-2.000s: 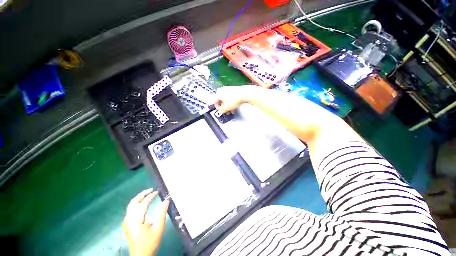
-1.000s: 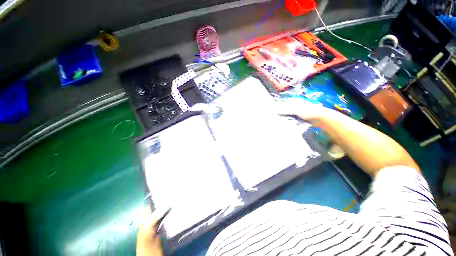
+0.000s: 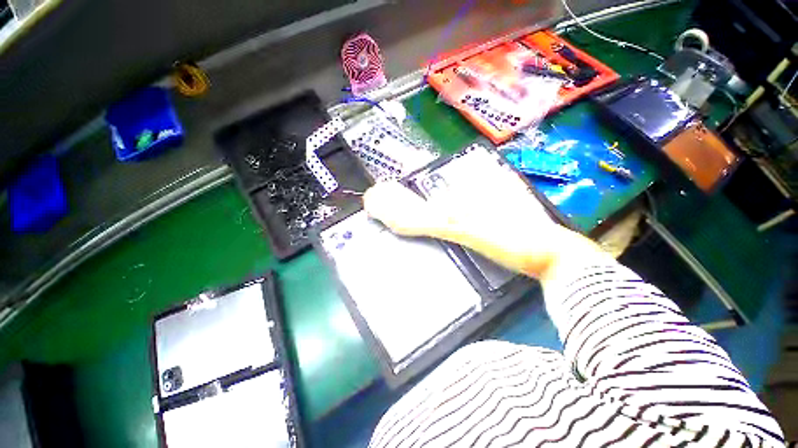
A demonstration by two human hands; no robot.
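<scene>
A black two-pocket tray (image 3: 391,357) lies in front of me with two silver-white panels. Its left panel (image 3: 398,293) has a small dark camera cluster at the upper-left corner; its right panel (image 3: 490,188) has one at its upper corner. My right hand (image 3: 409,210) is over the tray's upper part, fingers bent down, and its forearm hides part of the right panel. A thin pale line shows beside the fingertips; I cannot tell whether they hold it. My left hand is not in view.
A second tray (image 3: 275,319) with two panels lies lower left. Beyond the near tray are a small-parts tray (image 3: 273,234) with a white perforated strip (image 3: 322,168), a bagged lens sheet (image 3: 378,150), an orange-red tray (image 3: 499,131), blue plastic (image 3: 573,197) and a pink fan (image 3: 362,63).
A tray with two panels now lies at the lower left. My left hand has left the picture. My right hand has moved from the right panel's side to the near tray's upper edge.
</scene>
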